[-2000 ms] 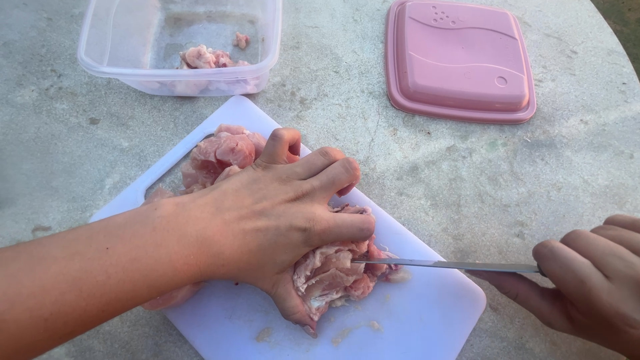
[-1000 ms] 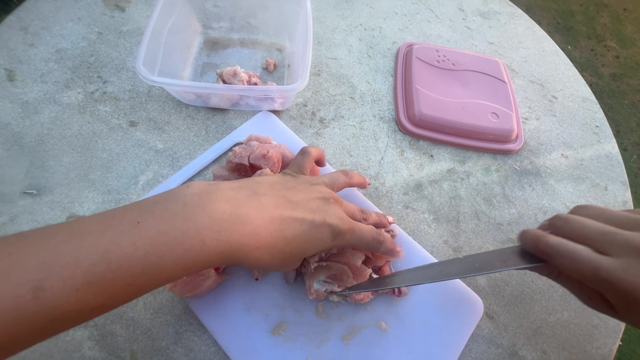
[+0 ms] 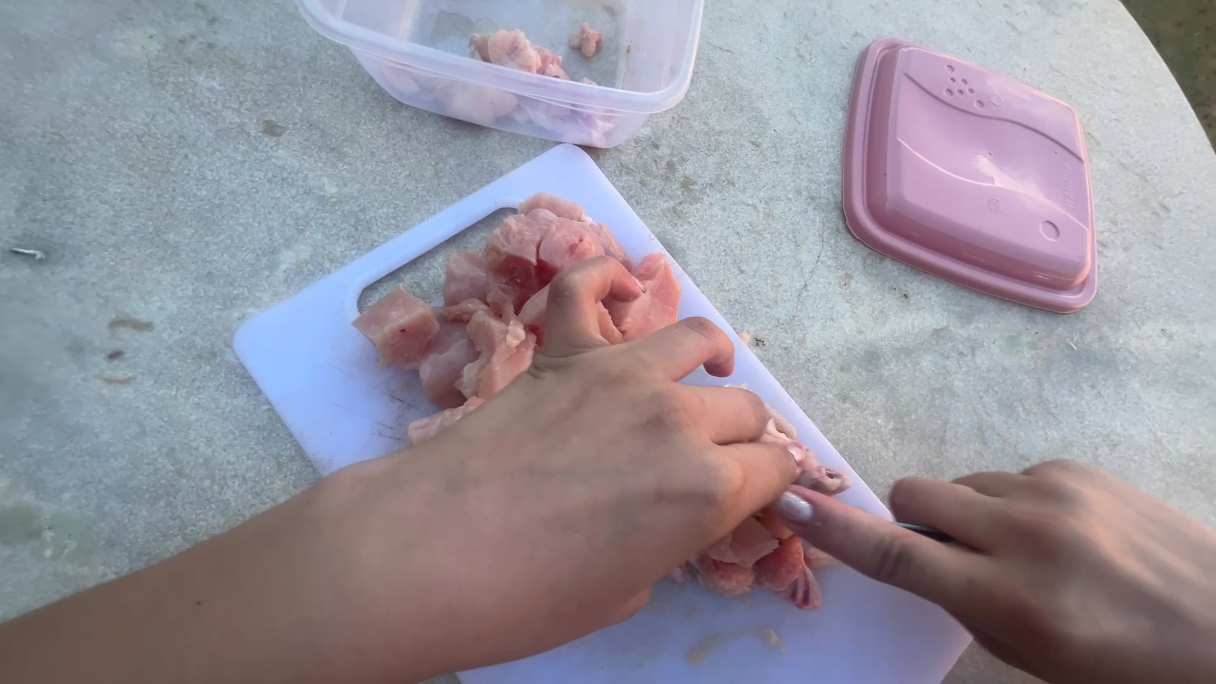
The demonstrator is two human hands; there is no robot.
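Observation:
My left hand (image 3: 627,437) presses down on raw meat (image 3: 760,551) near the right edge of a white plastic cutting board (image 3: 313,370). Its fingers are bent over the meat, and the palm hides part of it. Cut chunks of raw meat (image 3: 532,256) lie heaped at the board's handle end, beyond that hand. A knife (image 3: 923,532) is in my right hand (image 3: 1026,551), with only a short dark stretch of it in sight. The right forefinger or thumb touches the meat beside my left fingers; the blade is mostly hidden.
A clear plastic container (image 3: 655,95) holding pieces of meat stands just beyond the board's top corner. To the right lies a pink plastic lid (image 3: 988,171). All rest on a grey, stained tabletop (image 3: 171,190), whose curved edge shows at the upper right.
My right hand has moved left with the knife, up against my left hand; the blade, plain to see before, is now mostly hidden. More of the meat heap by the board's handle shows.

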